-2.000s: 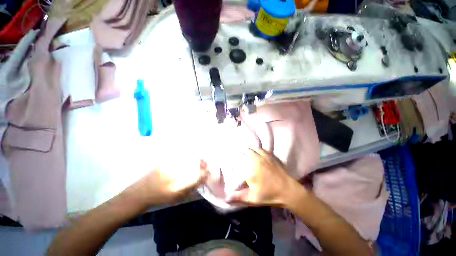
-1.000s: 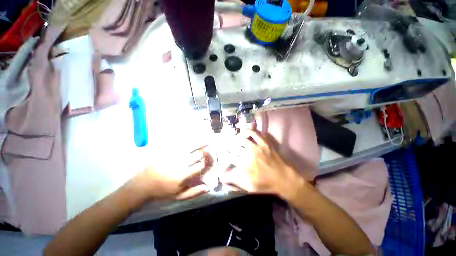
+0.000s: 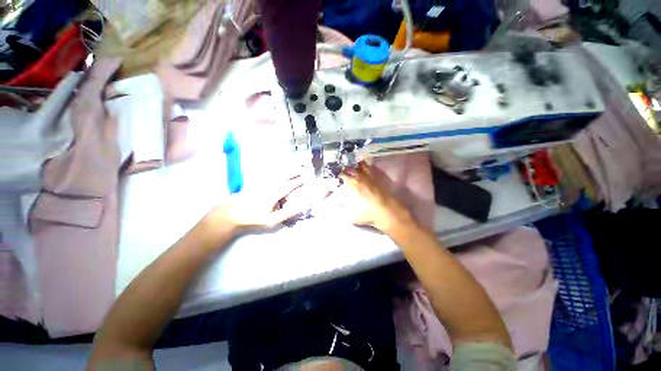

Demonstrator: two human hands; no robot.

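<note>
The white sewing machine (image 3: 435, 101) stands across the table, its presser foot and needle (image 3: 330, 170) just beyond my fingertips. A pink garment panel (image 3: 413, 177) lies under the machine head, right of the needle; glare washes out its part between my hands. My left hand (image 3: 264, 203) lies left of and in front of the needle, fingers bent towards the cloth; its grip is lost in glare. My right hand (image 3: 366, 199) lies on the cloth close to the presser foot; its fingertips are partly hidden by glare.
Blue thread snips (image 3: 233, 163) lie left of the needle. A pink panel with a pocket flap (image 3: 69, 210) lies at left. A black flat rectangle (image 3: 462, 197) lies right of the cloth. A blue crate (image 3: 580, 290) stands at right beside hanging pink panels (image 3: 507, 268).
The view has shifted, showing more table front. My hands have moved forward with the cloth, closer to the needle, and the cloth edge no longer shows at the table's front edge.
</note>
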